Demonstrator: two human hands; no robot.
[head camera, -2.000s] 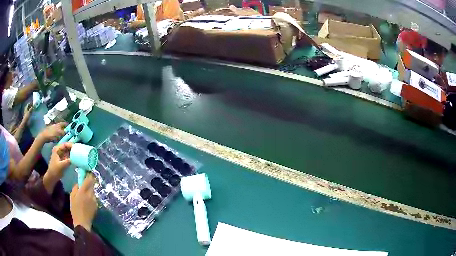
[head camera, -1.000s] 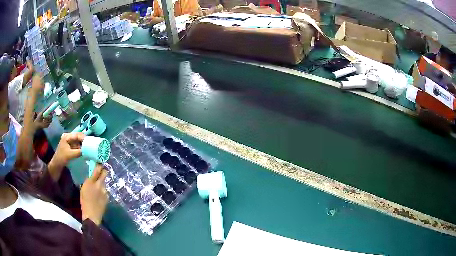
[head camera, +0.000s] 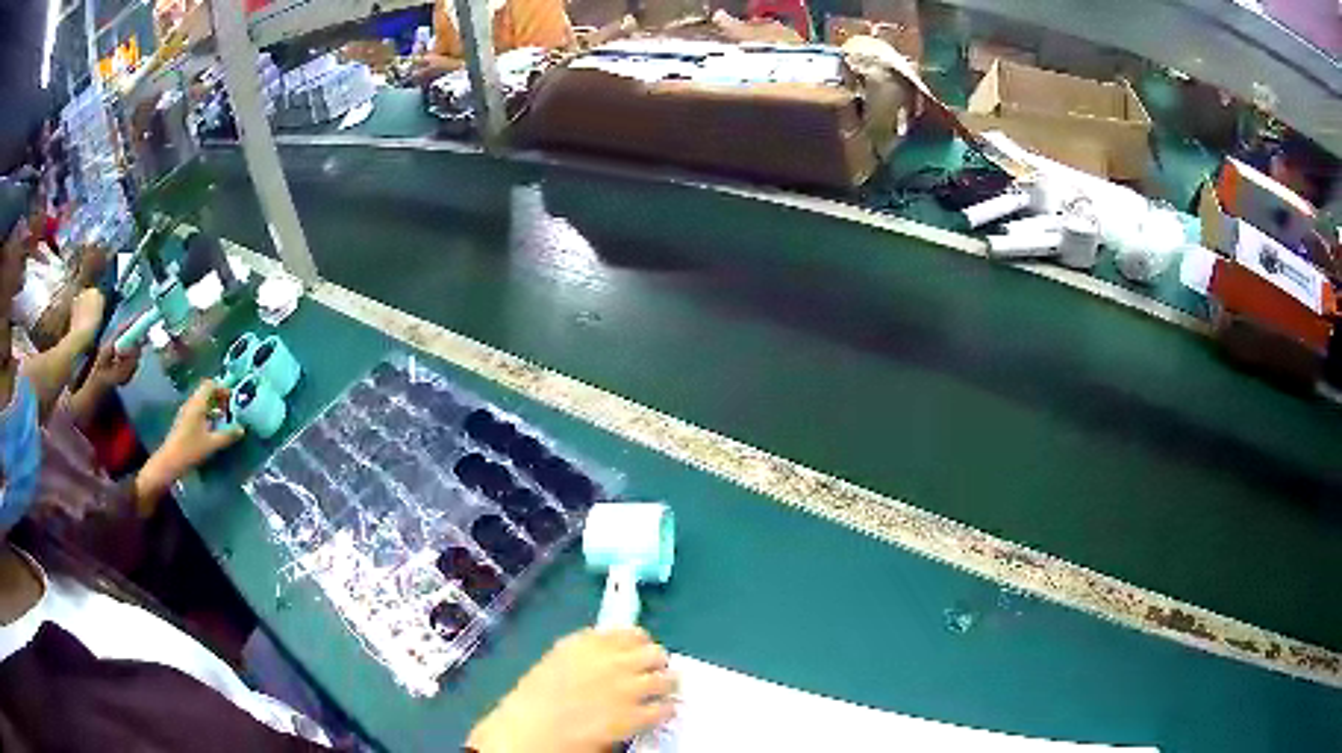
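Note:
A mint-green handheld device (head camera: 630, 541) lies on the bench right of the clear tray, its round head open or ringed at the right end. A hand (head camera: 581, 694), entering from the bottom edge, is closed around its handle. It looks like the neighbour's near hand, though its arm is cut off. Neither of my own hands can be made out. The tray (head camera: 346, 581) holds rows of black discs (head camera: 508, 541) at its right side; its left pockets look grey. The neighbour's other hand (head camera: 199, 430) touches one of several mint-green heads (head camera: 270, 365) beyond the tray.
A white sheet (head camera: 824, 716) lies at the near bench edge. A worn pale rail (head camera: 824, 493) borders the dark green belt (head camera: 883, 353). Across it are brown cartons (head camera: 699, 125), white cylindrical parts (head camera: 1030, 233) and orange-white boxes (head camera: 1273, 265). A masked person is at the left edge.
The device held up left of the tray is gone from there. One neighbour hand has moved to the mint-green heads. A hand now grips the handle of the device right of the tray.

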